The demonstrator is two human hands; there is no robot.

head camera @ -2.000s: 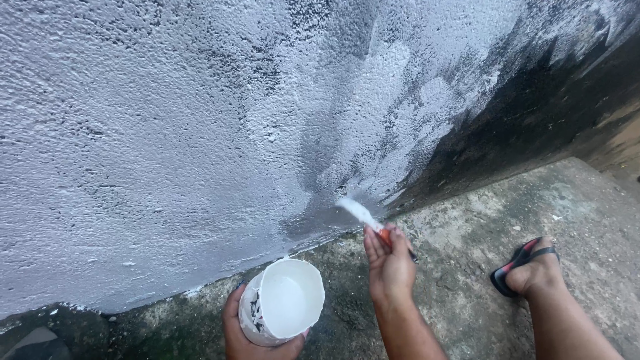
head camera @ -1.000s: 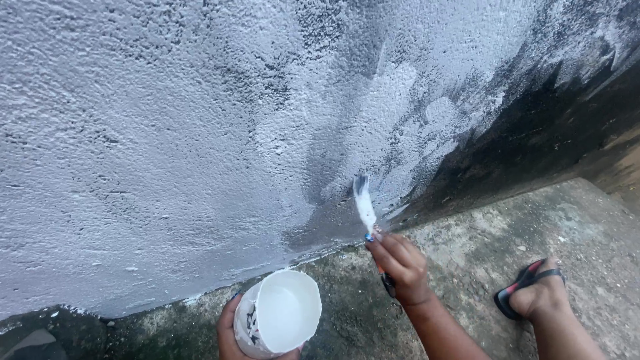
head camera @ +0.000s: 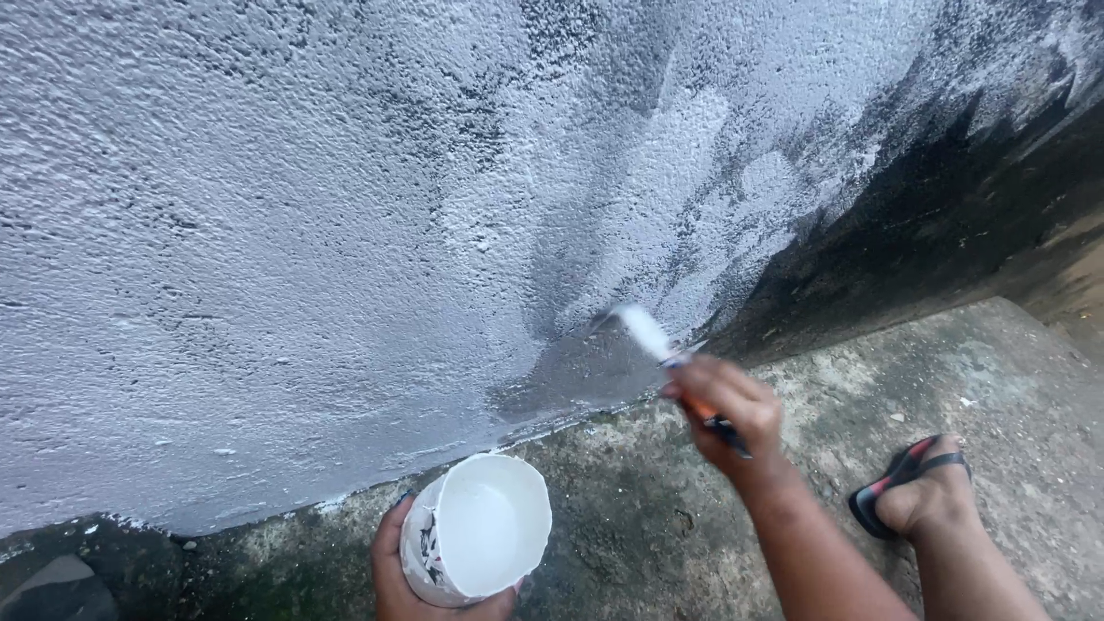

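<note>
My right hand (head camera: 729,410) grips a paintbrush (head camera: 645,332) by its orange and black handle. The brush's bristles are coated white, slightly blurred, and meet the lower part of a rough plastered wall (head camera: 345,259). White paint covers much of that wall; a greyer, smoother patch lies just below and left of the bristles. At the bottom, my left hand (head camera: 397,561) holds a white plastic tub (head camera: 423,552) from its left side and underneath. White paint is inside the tub, whose outside bears dark printing and drips.
Dark, uncoated wall (head camera: 931,216) runs along the right. Below the wall lies a mossy, stained concrete ledge (head camera: 638,517), with a foot in a black and red flip-flop (head camera: 897,483) on it at the right. A dark stone-like shape (head camera: 60,591) is at the lower left.
Two seconds ago the brush was lower, near the wall's foot; it went up against the wall and now leans leftward there. My left hand keeps hold of the tub.
</note>
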